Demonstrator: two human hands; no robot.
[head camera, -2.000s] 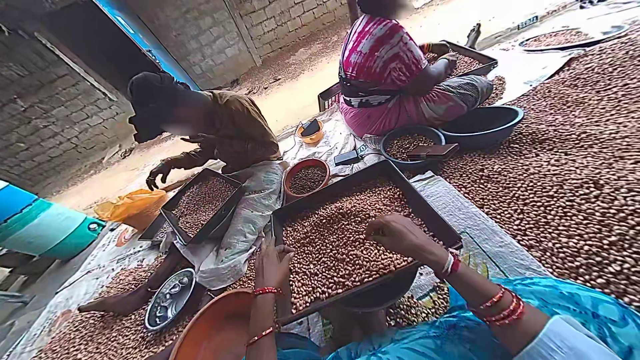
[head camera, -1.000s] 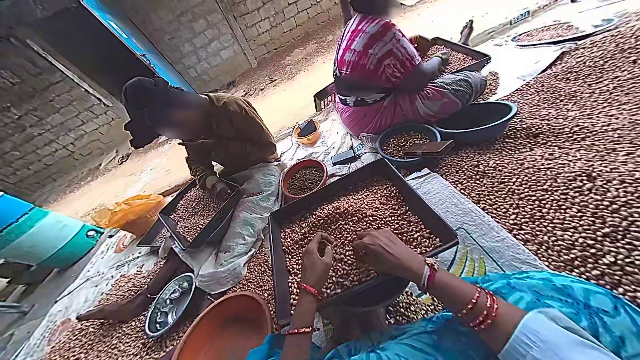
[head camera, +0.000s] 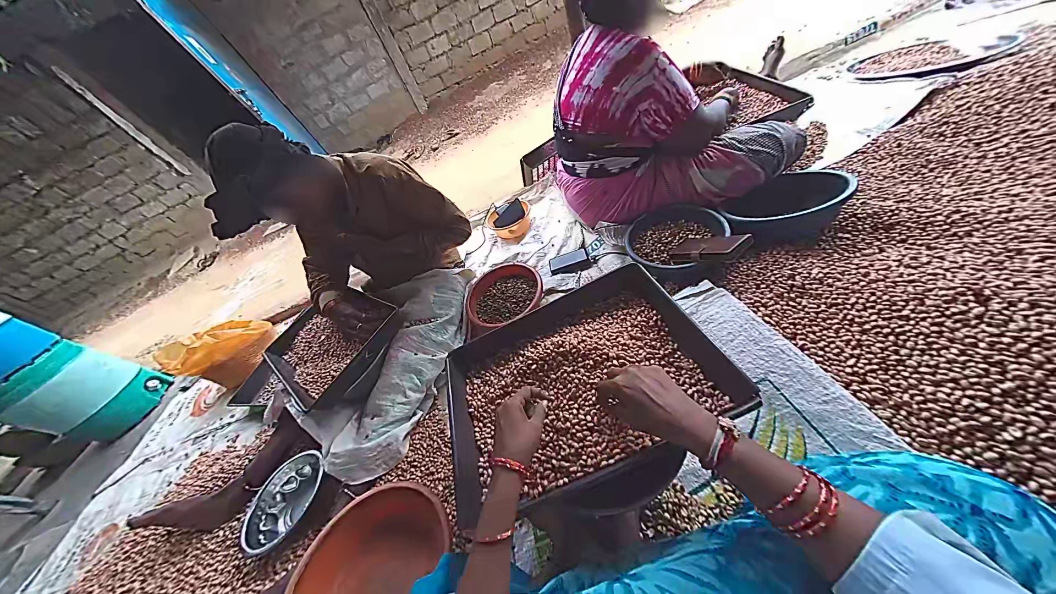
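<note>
A black rectangular tray (head camera: 707, 346) full of small brown nuts or seeds (head camera: 569, 355) rests before me, above my lap. Over its left part is my left hand (head camera: 520, 425), fingers curled with the fingertips close together; whether a nut is between them is too small to tell. My right hand (head camera: 652, 403) hangs over the middle of the tray, knuckles up and fingers bent; what its fingertips hold is hidden. The two hands are a short way apart. At the tray's lower left stands an orange-brown bowl (head camera: 371, 536).
Left, a person (head camera: 371, 214) bends over another tray (head camera: 375, 363); a second person (head camera: 627, 115) sits at the upper right. Nearby are a red-rimmed bowl (head camera: 505, 297), blue-grey basins (head camera: 792, 210), a metal dish (head camera: 282, 503) and a large heap of nuts (head camera: 924, 289).
My left hand has risen from the tray's left edge to over the nuts. My right hand came in toward it, then moved slightly away. The person at left now has a hand in their tray.
</note>
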